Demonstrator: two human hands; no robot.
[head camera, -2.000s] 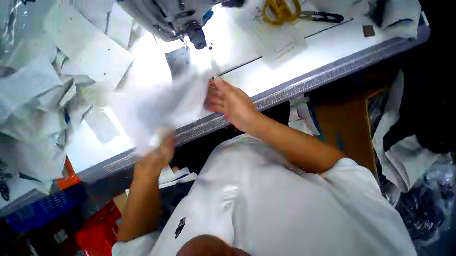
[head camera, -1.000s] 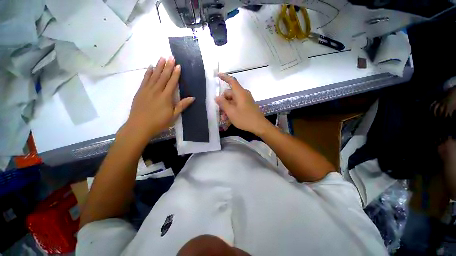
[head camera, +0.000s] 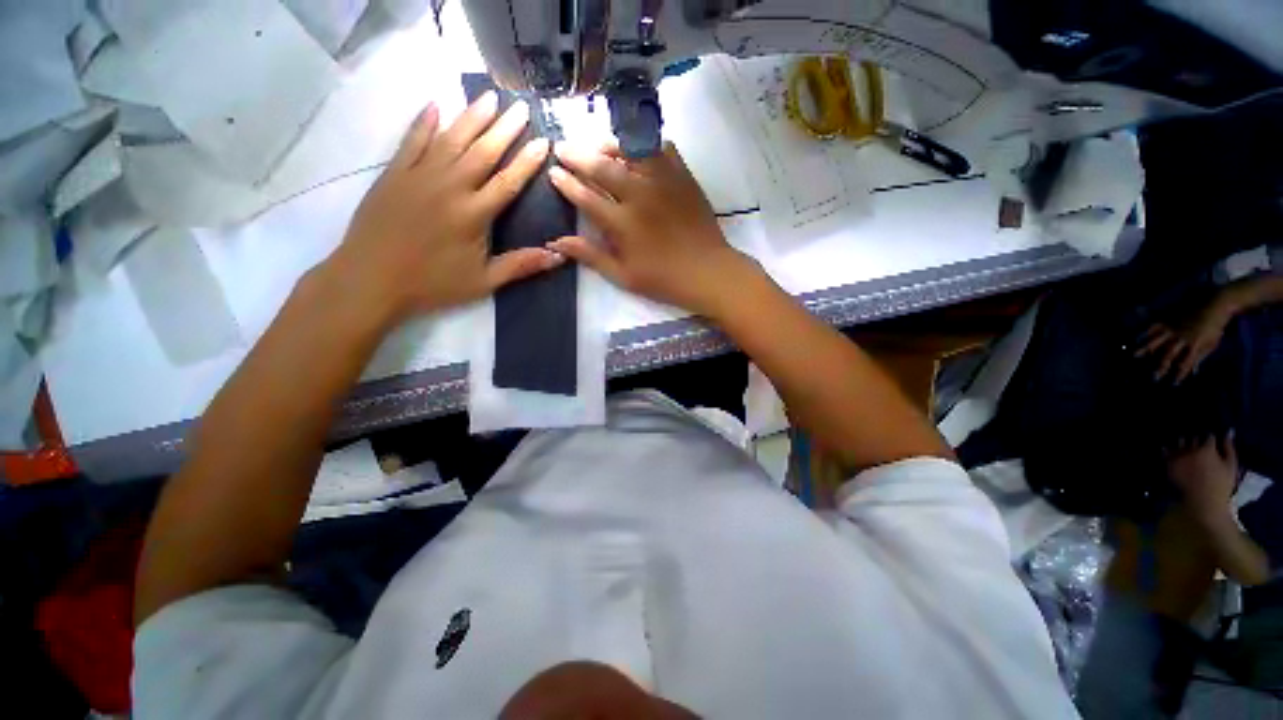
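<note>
A dark fabric strip (head camera: 536, 331) lies on a longer white backing (head camera: 591, 369), which shows as a border around it. The strip's far end is beneath the needle area of the sewing machine (head camera: 556, 35). My left hand (head camera: 448, 211) lies flat on the strip's left side, fingers spread and pointing at the needle. My right hand (head camera: 654, 232) rests on its right side, fingertips on the strip near the presser foot. Both thumbs nearly meet on the strip. The near end of the backing hangs over the table's front edge. The needle tip is hard to make out in the glare.
Yellow-handled scissors (head camera: 837, 99) and a paper slip (head camera: 805, 183) lie right of the needle. A small brown square (head camera: 1010, 213) is near the right edge. White cut pieces (head camera: 211, 92) heap at left. Another person's hands (head camera: 1189, 345) show at far right.
The blurred white piece now lies flat with the dark strip on top. Since a second ago, the strip has moved slightly towards the needle, and both hands have moved forward, the right onto the strip.
</note>
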